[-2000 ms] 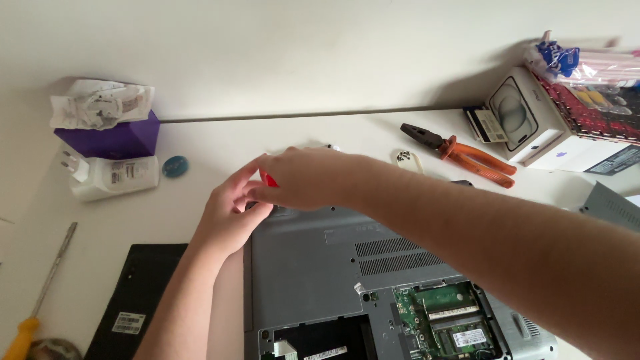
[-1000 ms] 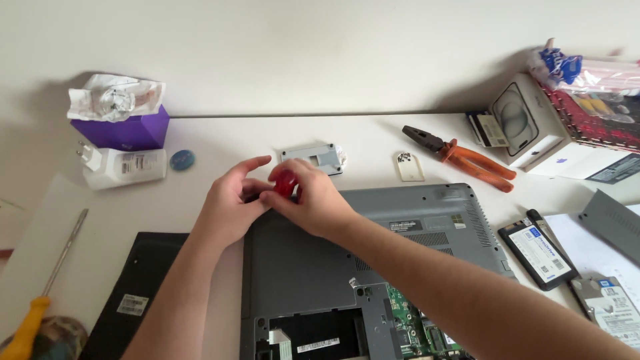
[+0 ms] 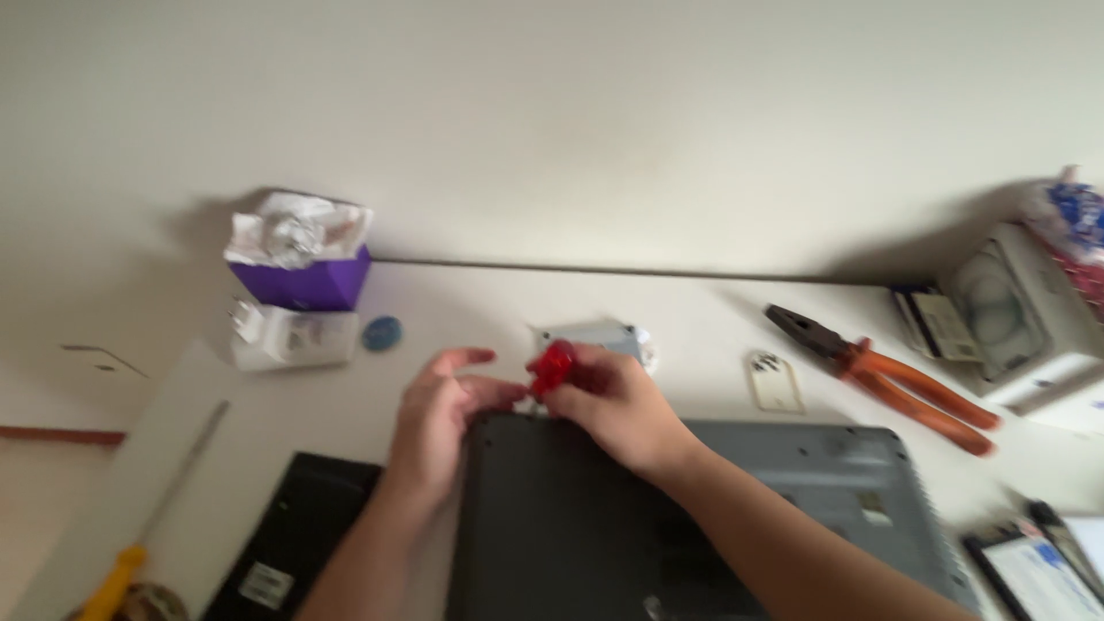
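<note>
My right hand [image 3: 617,405] grips the red handle of a small screwdriver [image 3: 552,366] at the far left corner of a grey laptop base [image 3: 595,517], which lies bottom side up. The screwdriver's tip is too blurred to place exactly. Beside it is my left hand [image 3: 440,414], its fingers near the red handle and the laptop's corner; whether they pinch anything cannot be made out. Behind my right hand lies a grey metal part [image 3: 586,335], partly hidden.
Orange-handled pliers [image 3: 880,375] and a pale plate with small screws [image 3: 774,384] lie behind the laptop. Left are a black panel [image 3: 293,517], a yellow-handled screwdriver [image 3: 112,586], a white bottle [image 3: 297,338] and a purple box [image 3: 302,283]. A drive [image 3: 1031,573] lies right, below boxes [image 3: 1005,319].
The view has tilted up, so the laptop's open bays have left the frame. Both hands stay around the laptop's far left corner, with the red handle in my right hand.
</note>
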